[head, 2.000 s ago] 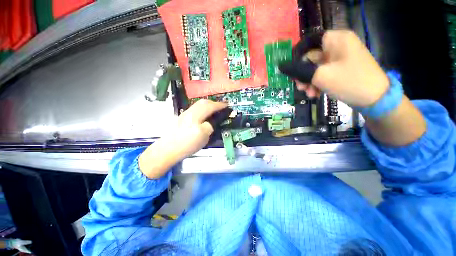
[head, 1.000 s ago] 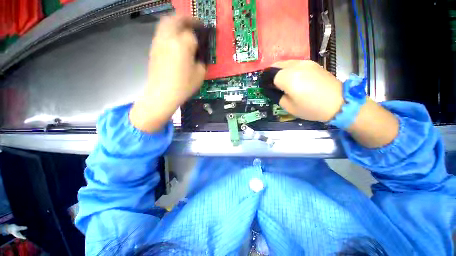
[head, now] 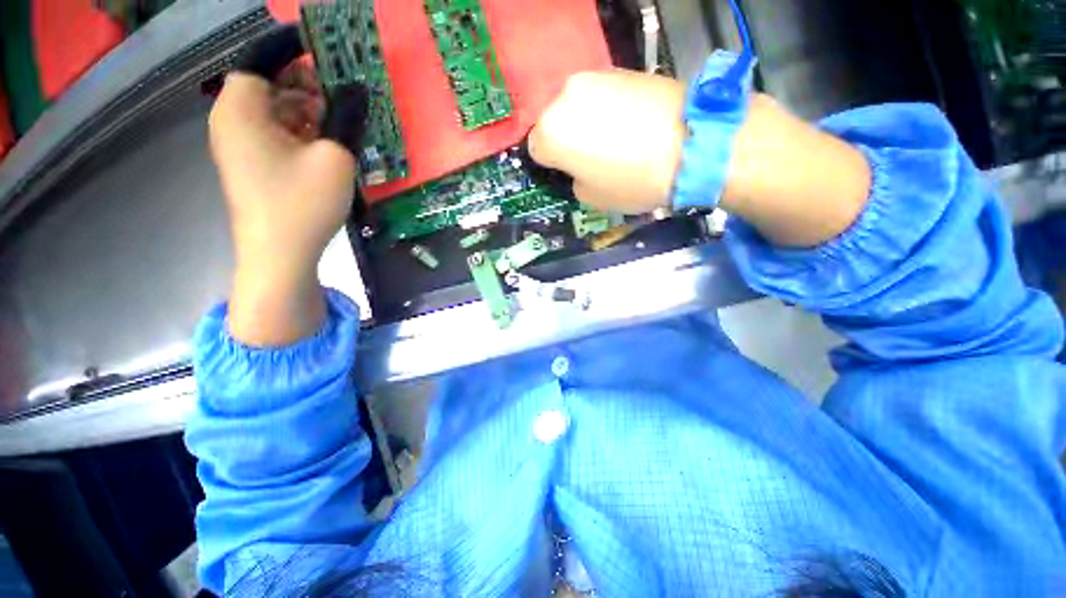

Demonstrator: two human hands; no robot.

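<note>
My left hand [head: 281, 158], with black finger cots, is at the left edge of the carrier. Its covered fingertips touch or overlap the left edge of a narrow green daughter board [head: 362, 99] over the red sheet [head: 409, 82]; whether they grip it is unclear. A second daughter board [head: 470, 64] lies on the sheet. The main circuit board [head: 450, 199] shows below the sheet's near edge, in a black carrier [head: 409, 283]. My right hand [head: 608, 140] is bent over the right part of the main board; its fingertips and anything in them are hidden.
Pale green clamps [head: 491, 286] sit at the carrier's near edge, beside the metal rail [head: 438, 350]. A shiny metal plate [head: 129, 245] lies to the left. A blue cord [head: 742, 23] runs up from the right wrist strap [head: 713, 129].
My left hand moved from the near side of the main board up to the left daughter board. My right hand moved inward; the green board seen at it earlier is out of sight. The view has tilted.
</note>
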